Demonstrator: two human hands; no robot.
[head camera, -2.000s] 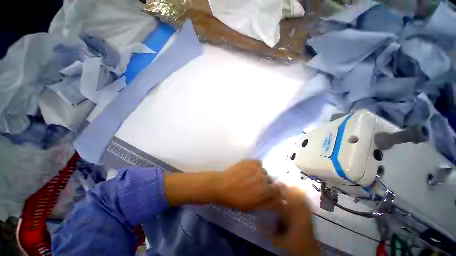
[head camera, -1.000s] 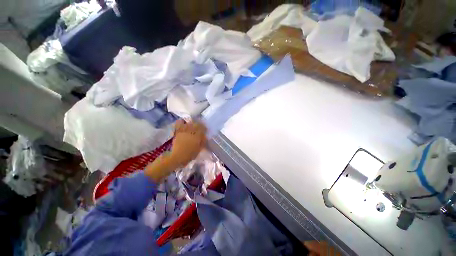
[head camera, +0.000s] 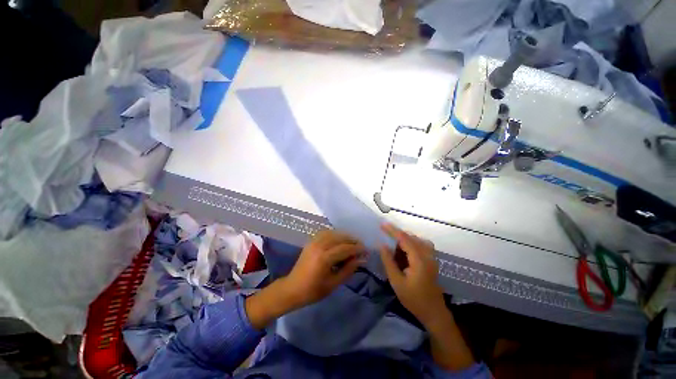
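A long narrow pale blue fabric strip (head camera: 304, 159) lies slanted across the white table, its far end at the upper left and its near end at my hands by the front edge. My left hand (head camera: 326, 266) is at the left side of the near end, fingers curled and pinching its edge. My right hand (head camera: 411, 270) holds the right side of the same end, thumb and fingers on the cloth. The sewing machine head (head camera: 474, 111) stands right of the strip, and no fabric shows under its presser foot (head camera: 470, 185).
Scissors (head camera: 593, 274) with red and green loops lie at the right front. White and blue pieces (head camera: 141, 44) are heaped left. A red scrap basket (head camera: 111, 326) is below left. Blue cut pieces (head camera: 482, 26) lie behind the machine, beside a plastic-wrapped brown package (head camera: 259, 26).
The view has swung back right to the machine. My left hand has come from the left table end, and the strip that lay there is now in front of me, held by both hands.
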